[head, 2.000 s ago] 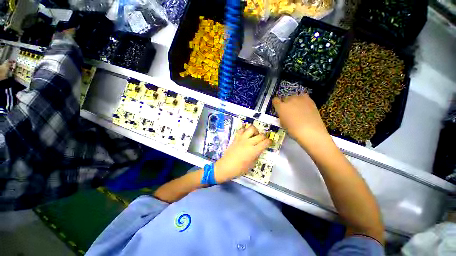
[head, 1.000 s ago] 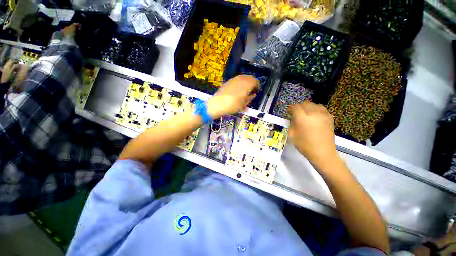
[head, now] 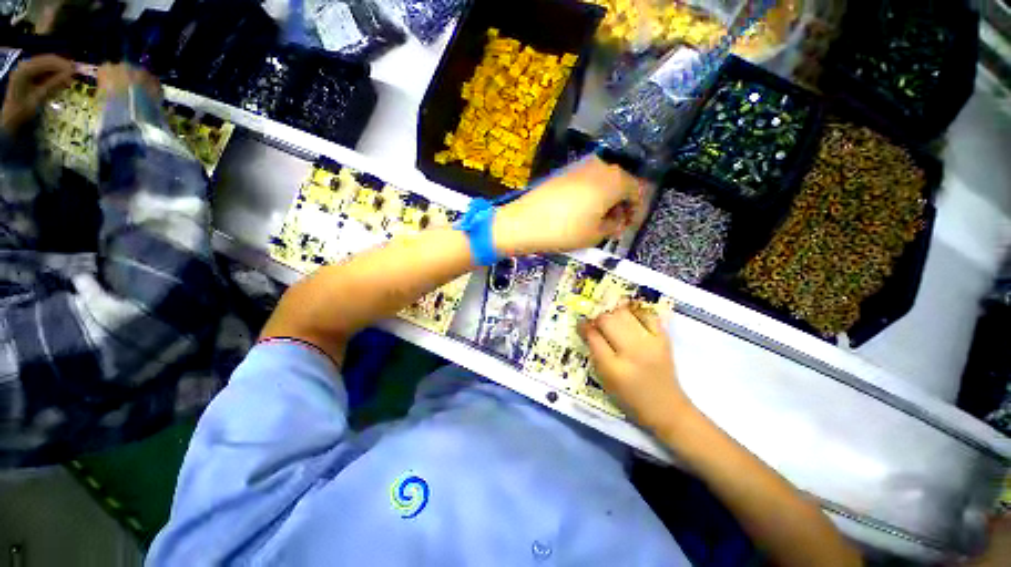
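Note:
A cream-yellow circuit board panel (head: 562, 346) lies on the pale conveyor rail (head: 765, 366). My right hand (head: 630, 352) is over its right part, fingertips down at the board; whether they hold a part is hidden. My left hand (head: 582, 208), with a blue strap on the wrist, is above the rail's far edge beside the bin of small grey components (head: 682, 235). Its fingers are curled together around something dark or a shadow; I cannot tell which. The flat purple-grey phone-like item (head: 512, 310) lies left of the panel.
Another panel (head: 344, 222) lies further left, partly under my left forearm. Beyond the rail are bins of yellow blocks (head: 510, 105), green-black cylinders (head: 745, 127) and copper-brown rings (head: 848, 227). Plastic bags lie behind. A person in a plaid sleeve (head: 161, 233) works at the left.
My left hand has moved right from over the small blue-violet bin. My right hand has come down from the grey component bin onto the panel. The blue coiled cord has swung to the right.

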